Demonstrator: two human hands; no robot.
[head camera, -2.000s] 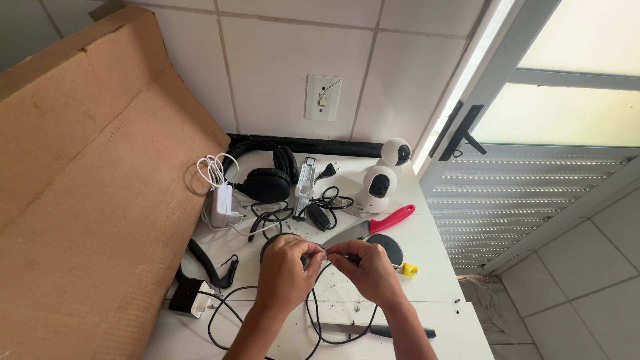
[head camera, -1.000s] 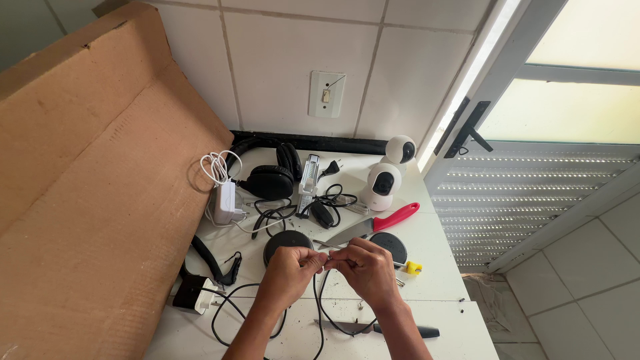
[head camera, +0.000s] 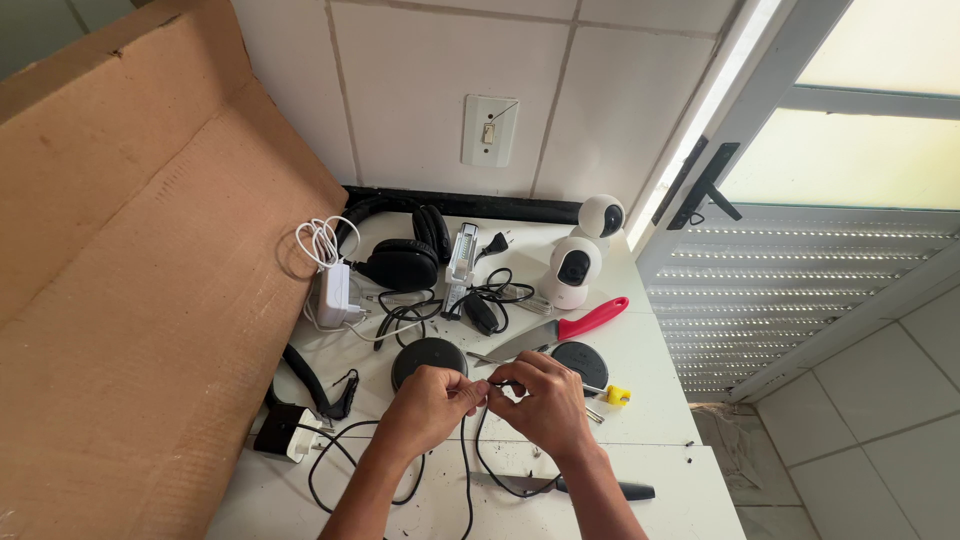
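Note:
My left hand (head camera: 435, 405) and my right hand (head camera: 540, 401) meet fingertip to fingertip, pinching a thin black cable (head camera: 466, 480) between them; its exact end is hidden by the fingers. The cable loops down over the white table. Behind my left hand lies a round black disc (head camera: 427, 358), and beside my right hand a second black disc (head camera: 581, 365). A yellow-handled screwdriver (head camera: 618, 395) sticks out past my right hand. A red-handled knife (head camera: 592, 319) lies just beyond the hands, and a black-handled knife (head camera: 636, 491) lies under the cable near my right forearm.
A large cardboard sheet (head camera: 150, 247) rises at the left. Black headphones (head camera: 403, 264), a white power adapter (head camera: 337, 296), tangled cords and two white cameras (head camera: 571, 271) stand toward the wall. A black-and-white plug adapter (head camera: 289, 433) lies at the left, near a black curved strip (head camera: 307, 379).
Both hands stay together at the cable, with small shifts of the fingers. The left disc, largely covered by the left hand two seconds ago, shows more now.

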